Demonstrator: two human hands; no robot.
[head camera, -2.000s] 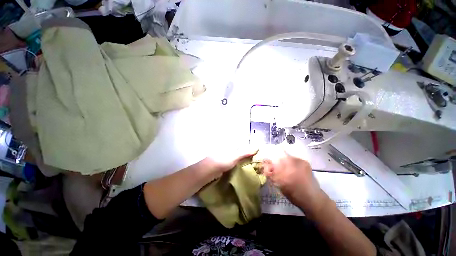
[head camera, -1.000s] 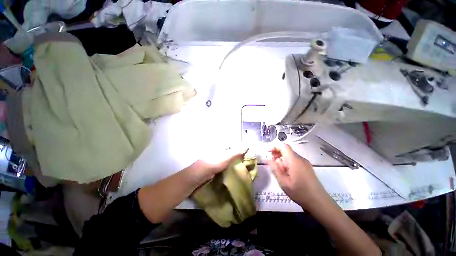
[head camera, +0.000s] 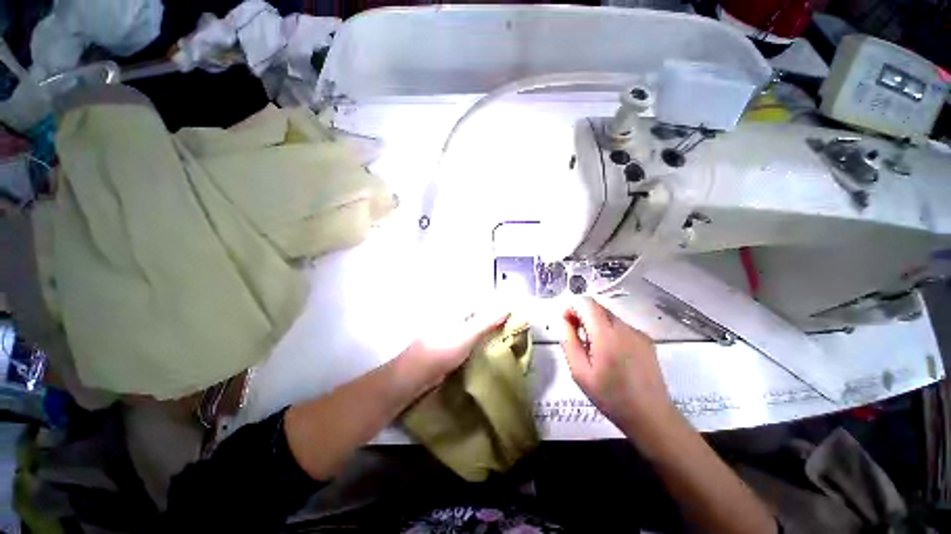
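The olive-green piece (head camera: 485, 402) hangs in folds over the front table edge, its upper end bunched just in front of the needle area. My left hand (head camera: 443, 349) holds that upper end; its fingertips are washed out by the bright light. My right hand (head camera: 610, 360) is just right of the cloth, apart from it, fingers curled with thumb and index fingertips close together; whether a thread is between them cannot be seen. The needle plate (head camera: 515, 275) lies beyond the hands. The sewing machine (head camera: 667, 198) stands at the right; its needle is lost in glare.
Pale green cut pieces (head camera: 177, 261) cover the table's left. Thread snips (head camera: 697, 317) and a slanting white strip (head camera: 746, 329) lie under the machine arm. A ruler tape (head camera: 709, 399) runs along the front edge. A curved hose (head camera: 459, 130) and a control panel (head camera: 886, 86) are farther back.
My right hand has come away from the olive-green piece and its fingers have closed in more since a second ago. My left hand keeps its hold. The whole view has shifted somewhat.
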